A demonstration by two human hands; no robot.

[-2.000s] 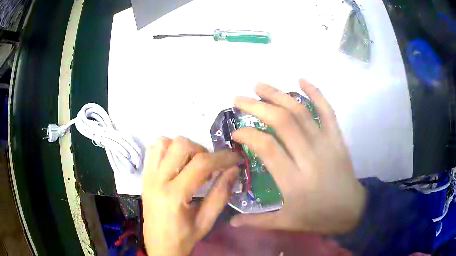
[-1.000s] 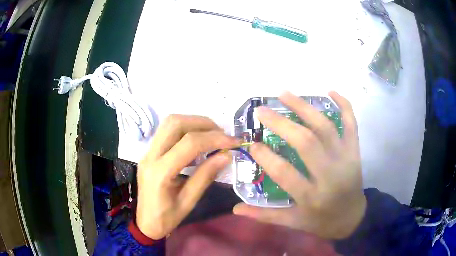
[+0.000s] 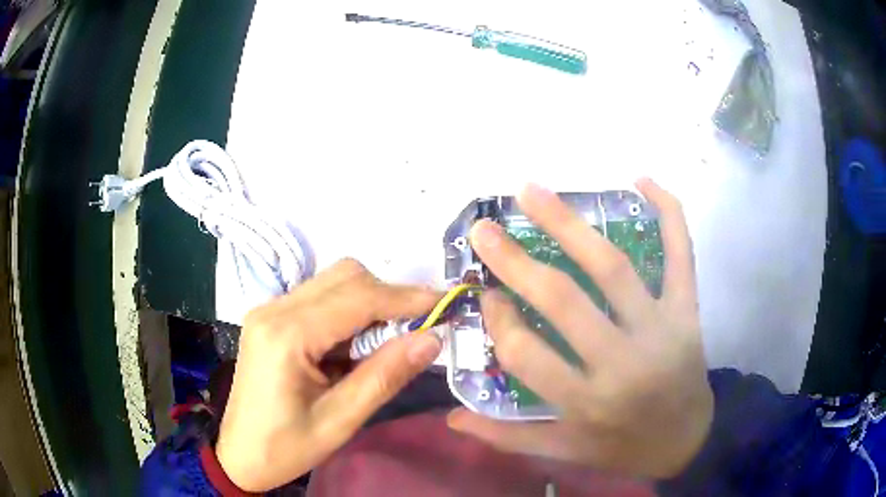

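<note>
An open pale housing (image 3: 457, 244) with cut corners lies on the white paper, with a green circuit board (image 3: 633, 254) inside. My right hand (image 3: 602, 359) is spread over the board and holds the housing, covering much of it. My left hand (image 3: 325, 364) pinches the cord leads at the housing's left side. A yellow-green lead (image 3: 445, 305) arches from the fingertips into the housing. The white ribbed strain relief (image 3: 379, 339) shows between thumb and fingers, outside the housing. The white power cord (image 3: 238, 218) lies coiled at the left, its two-pin plug at the far end.
A green-handled screwdriver (image 3: 529, 50) lies on the white paper (image 3: 340, 116) beyond the housing. A small clear bag (image 3: 748, 105) lies at the far right. A blue ring (image 3: 863, 184) is at the right edge. The conveyor's cream edging (image 3: 136, 136) runs along the left.
My left hand has drawn back slightly left of the housing, and the strain relief and yellow-green lead now show clearly. My right hand stays on the housing. The view has shifted.
</note>
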